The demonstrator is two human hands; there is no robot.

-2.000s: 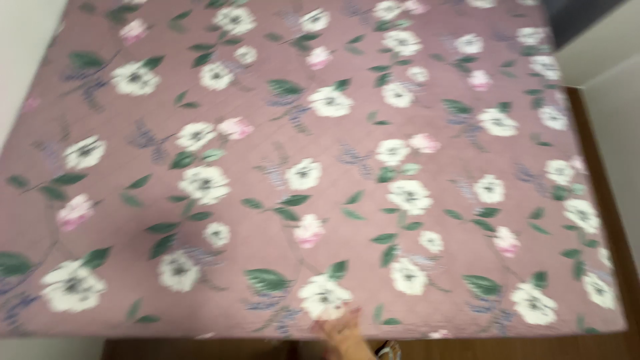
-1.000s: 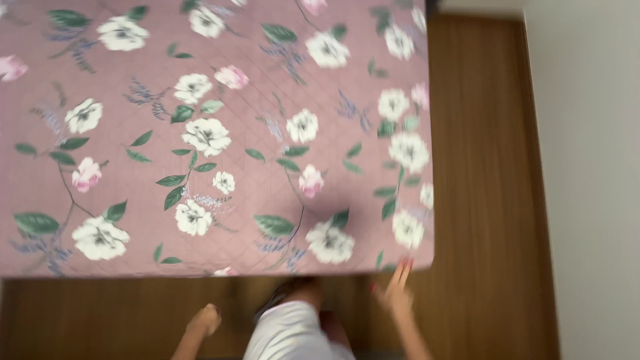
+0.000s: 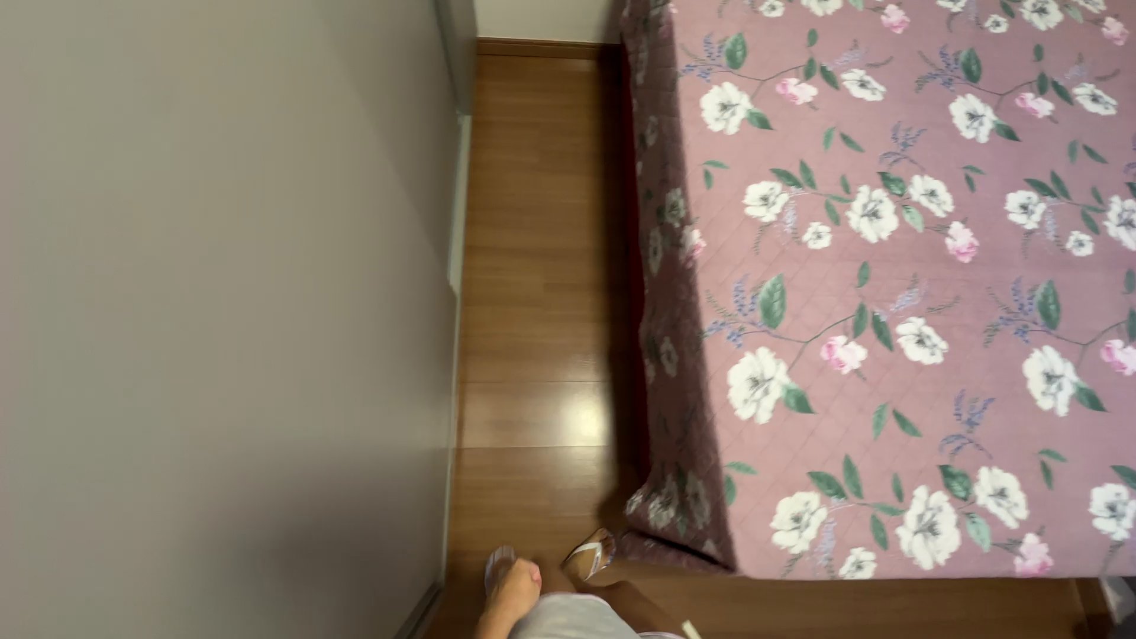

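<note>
My left hand (image 3: 517, 587) is at the bottom of the view, over my sandalled foot and beside my light shorts. Its fingers are curled, and nothing shows in it. To its right, a pink quilted bedspread (image 3: 923, 390) with white flowers and green leaves covers the bed and hangs down over its near side. The hand is apart from the bedspread. My right hand is not in view.
A strip of wood floor (image 3: 541, 319) runs between the bed and a grey wall or cabinet front (image 3: 222, 319) on the left. A flip-flop (image 3: 590, 555) is on my foot near the bed's corner. A wooden baseboard (image 3: 546, 47) edges the far wall.
The view has swung from the foot of the bed to the passage beside it. My right hand, at the bedspread's edge one second ago, has left the view.
</note>
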